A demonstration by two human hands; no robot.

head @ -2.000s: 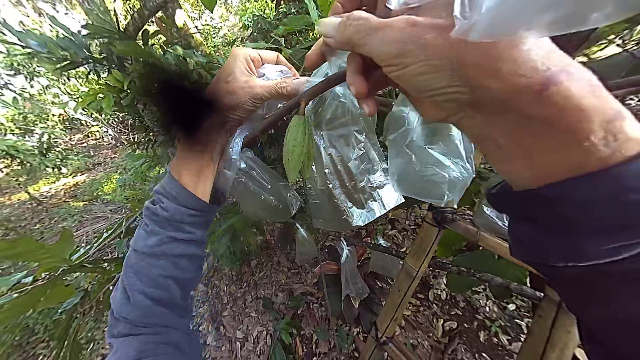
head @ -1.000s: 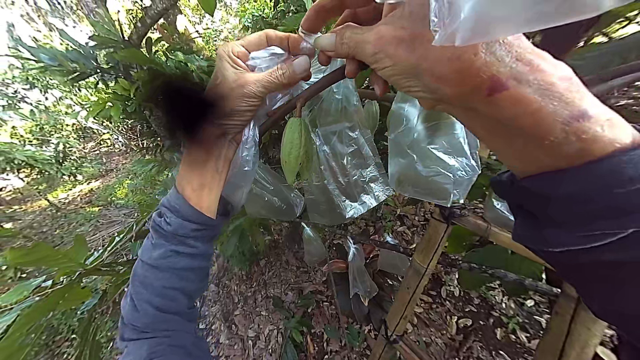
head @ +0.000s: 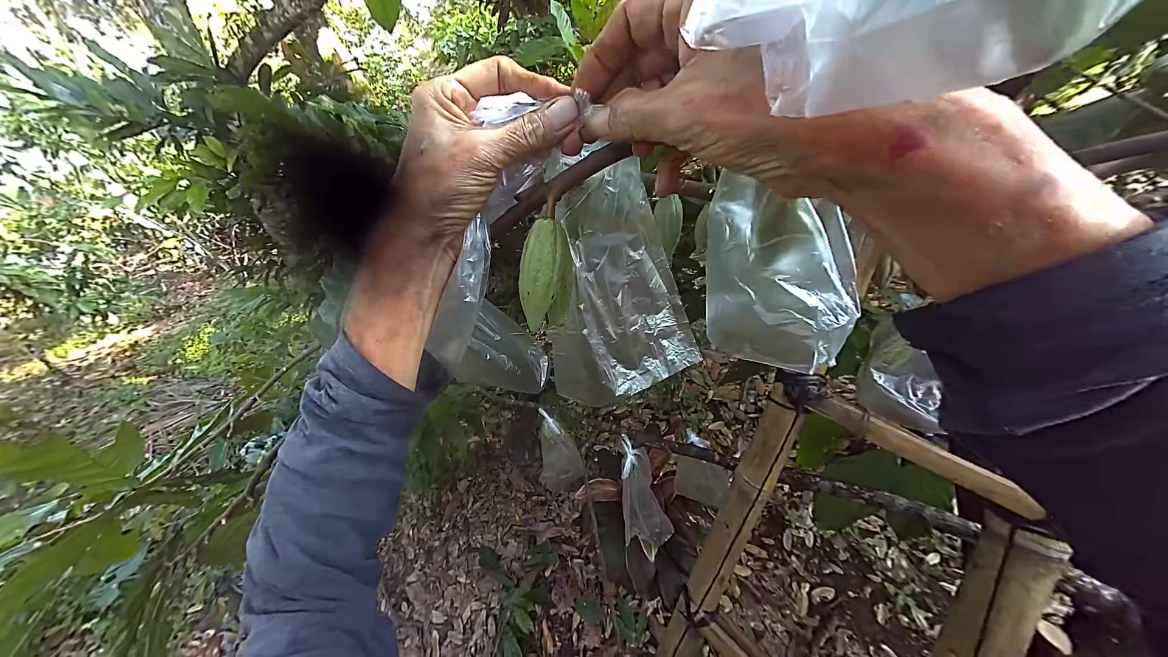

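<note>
My left hand point(head: 484, 128) pinches the gathered end of a clear plastic bag point(head: 584, 100) between thumb and forefinger, above a brown branch point(head: 570, 178). Against it, my right hand point(head: 675, 100) grips the same gathered plastic with its fingertips. A green cacao pod point(head: 545, 274) hangs uncovered from the branch just below my hands. Beside it on the right hangs a clear plastic bag point(head: 630, 283), with another pod point(head: 669, 224) partly visible behind. Farther right is a wider clear bag point(head: 780, 274). More clear plastic point(head: 912, 46) lies over my right wrist; what holds it is hidden.
A bamboo frame point(head: 744, 502) stands below on the right, with a bamboo rail point(head: 931, 456). Small bags point(head: 643, 502) hang lower down over leaf litter point(head: 456, 566). Leafy branches point(head: 64, 465) reach in from the left, and a thicker branch point(head: 274, 36) crosses the upper left.
My left hand has moved off the branch, where it was two seconds ago, up to the gathered plastic beside my right fingertips. Over the last second both hands have stayed together there.
</note>
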